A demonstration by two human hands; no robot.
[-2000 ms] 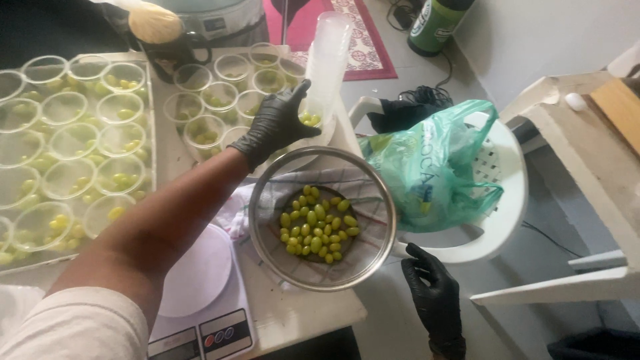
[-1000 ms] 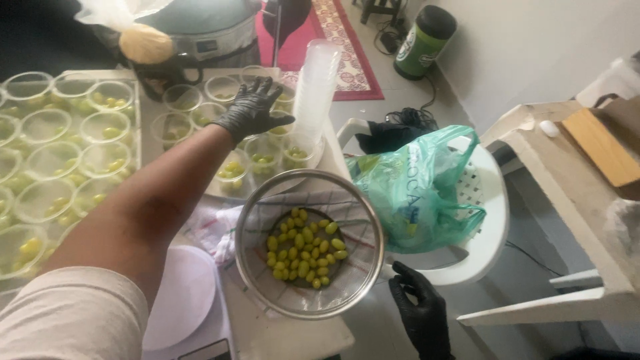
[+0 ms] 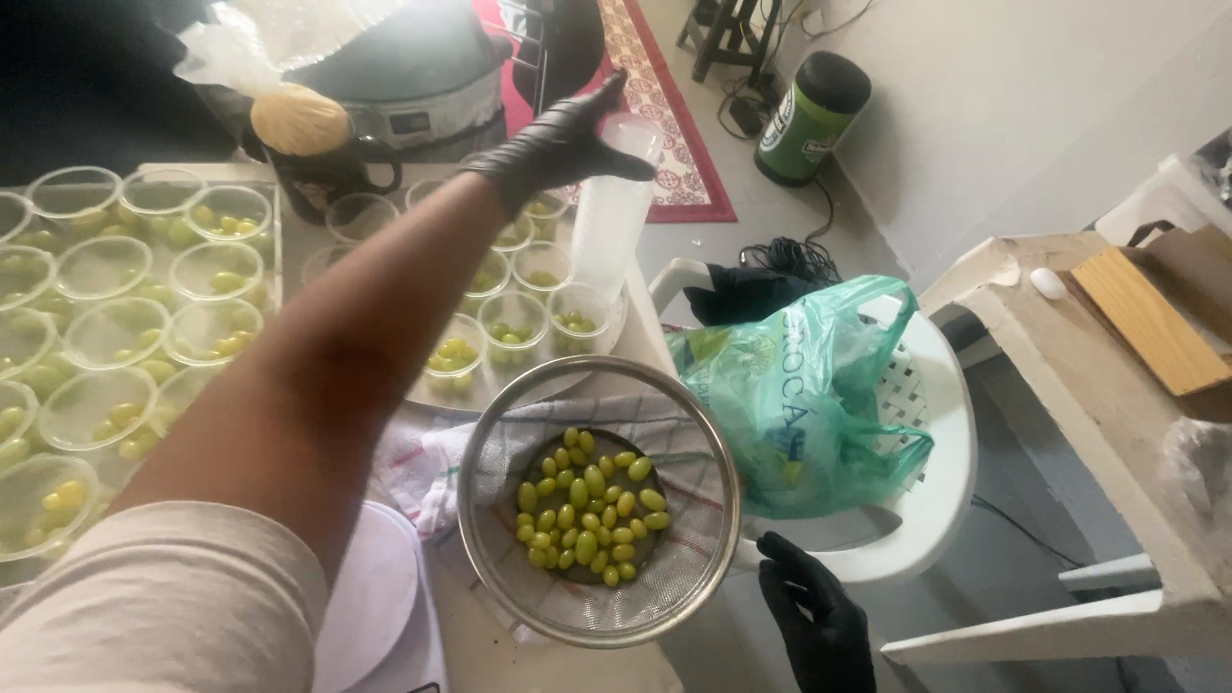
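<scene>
My left hand, in a black glove, reaches across the table with its fingers around the upper end of a stack of clear plastic cups. Below the stack, a round tray bears several clear cups with green grapes in them. A metal mesh strainer holding loose green grapes rests over a checked cloth at the table's edge. My right hand, also gloved in black, hangs right of the strainer with nothing in it, its fingers apart.
At left, a large tray holds many cups of grapes. A kitchen scale lies under my left arm. A black mug stands behind. A white plastic chair carries a green plastic bag. Another table stands at right.
My left hand was spread over the cups on the round tray one second ago; it has moved over to the top of the cup stack. My right hand remains beside the strainer.
</scene>
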